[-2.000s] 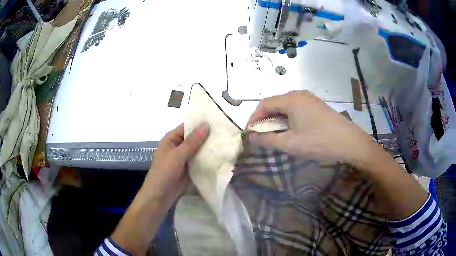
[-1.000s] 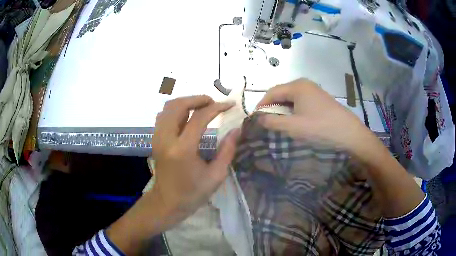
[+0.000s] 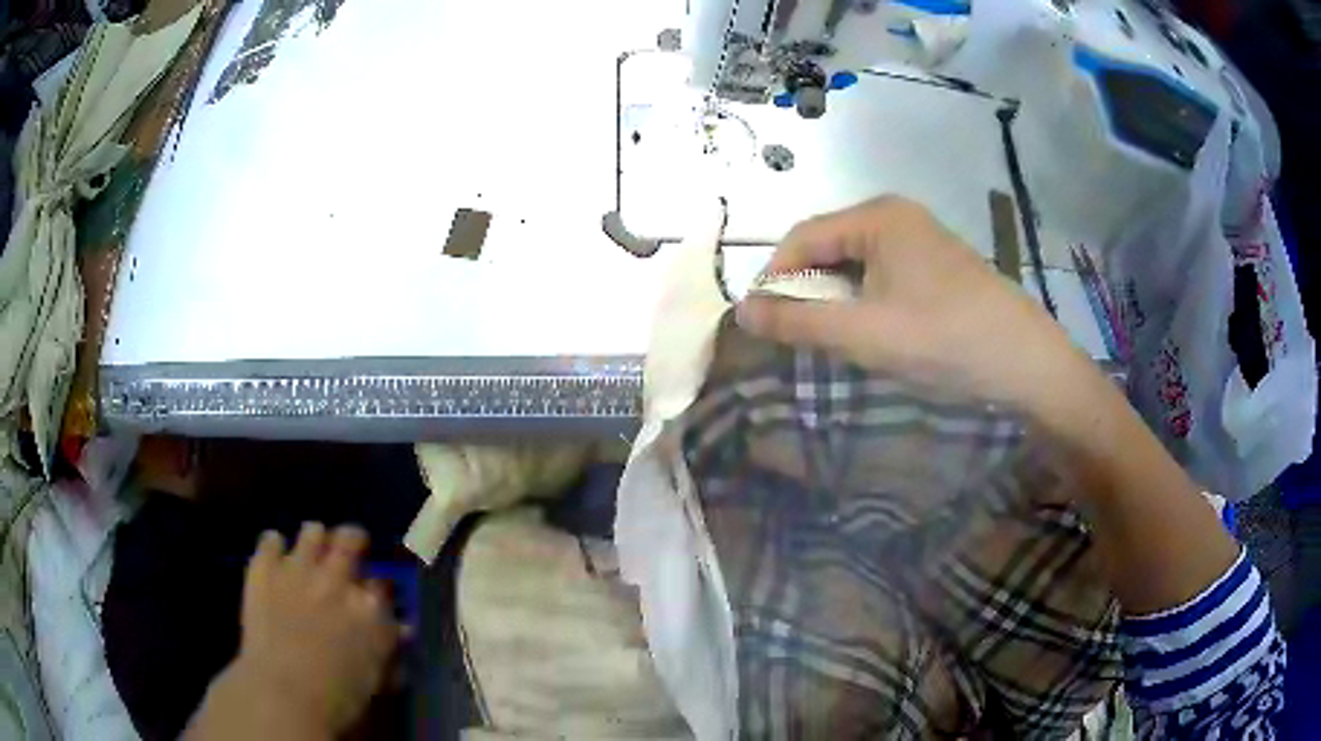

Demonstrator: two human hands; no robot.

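My right hand (image 3: 927,311) pinches a cream edge with tiny teeth (image 3: 808,285) between thumb and fingers, at the top of the plaid lining (image 3: 855,507). The plaid cloth hangs from it over the table's front edge. A cream-white strip (image 3: 674,377) with a dark edge line at its top lies left of the fingertips and hangs down beside the plaid. My left hand (image 3: 319,623) is low at the left, below the table edge, off the cloth, fingers partly curled and slightly blurred. Pale cream garment cloth (image 3: 558,623) hangs between the hands.
The sewing machine's needle area (image 3: 713,123) is beyond the right hand. A measuring scale (image 3: 377,397) runs along the table's front edge. Tied cream pieces (image 3: 65,217) hang at far left. A white plastic bag (image 3: 1217,348) is at right.
My left hand has let go of the cream strip and moved down and left, below the table edge. The strip hangs folded narrower. My right hand keeps its pinch, slightly higher in view.
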